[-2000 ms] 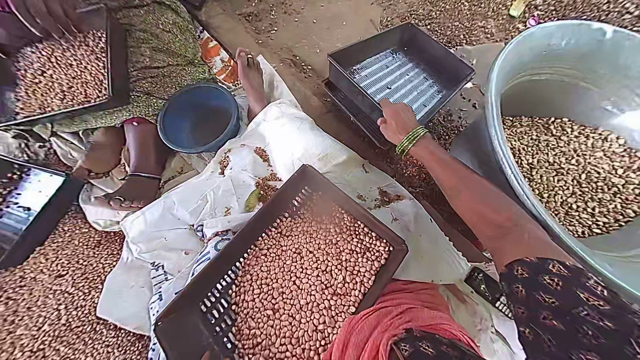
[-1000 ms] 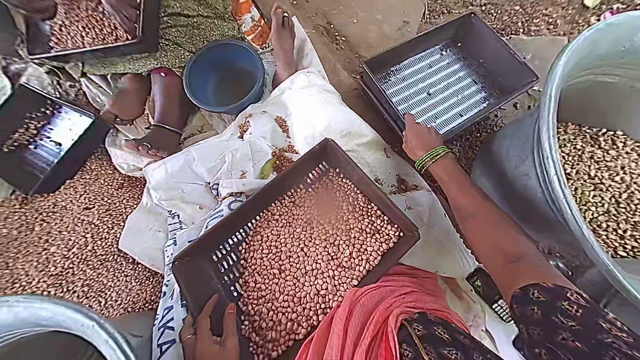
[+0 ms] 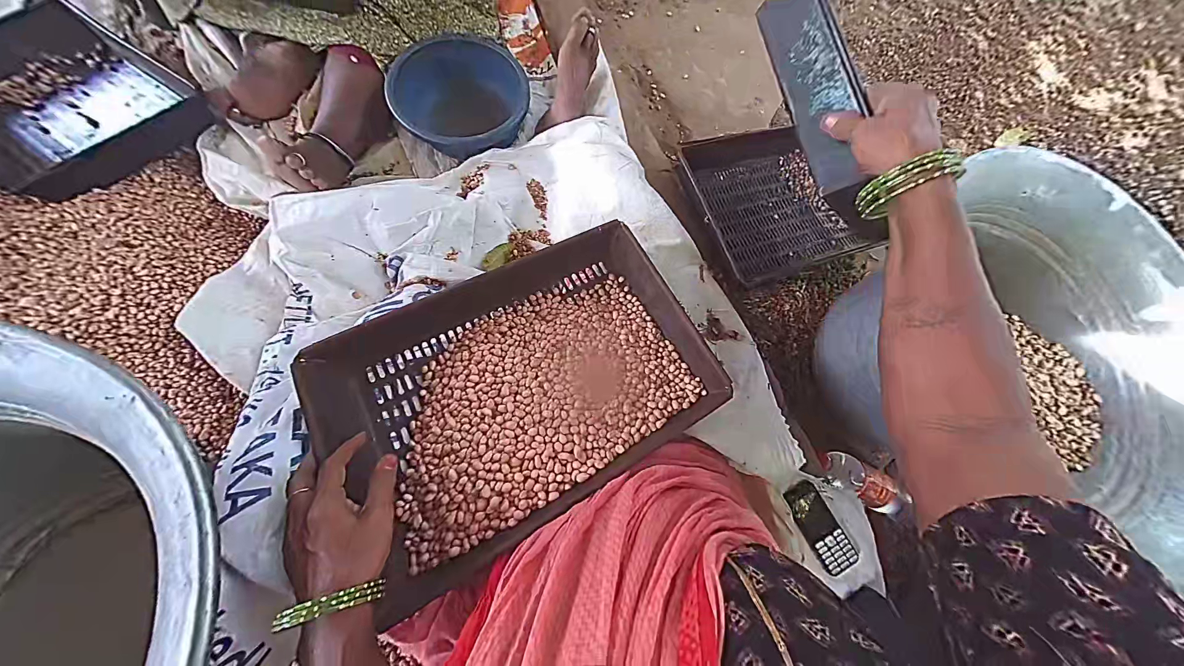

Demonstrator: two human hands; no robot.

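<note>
My left hand [image 3: 340, 518] grips the lower left rim of a dark slotted plastic tray [image 3: 661, 287] lying tilted over my lap. Reddish-brown peanut kernels [image 3: 518, 398] cover most of its floor, with bare slots along the upper left side. Up at the right, my right hand [image 3: 893, 129] holds a second dark tray [image 3: 814, 83] by its edge, tipped steeply on its side. Below that raised tray rests another slotted tray [image 3: 758, 217], with a few small bits in it. Green bangles circle both my wrists.
A metal pot [image 3: 1045, 203] with kernels is at right; another metal pot [image 3: 185, 518] is at lower left. A blue bowl [image 3: 458, 92] stands beside another person's feet. A white sack [image 3: 555, 194], kernel heap [image 3: 102, 287], keypad phone [image 3: 819, 527] and dark tray [image 3: 120, 120] lie around.
My right hand has lifted and tipped the upper tray, exposing the slotted tray beneath it. My left hand, out of view two seconds ago, holds the kernel tray. The view has shifted.
</note>
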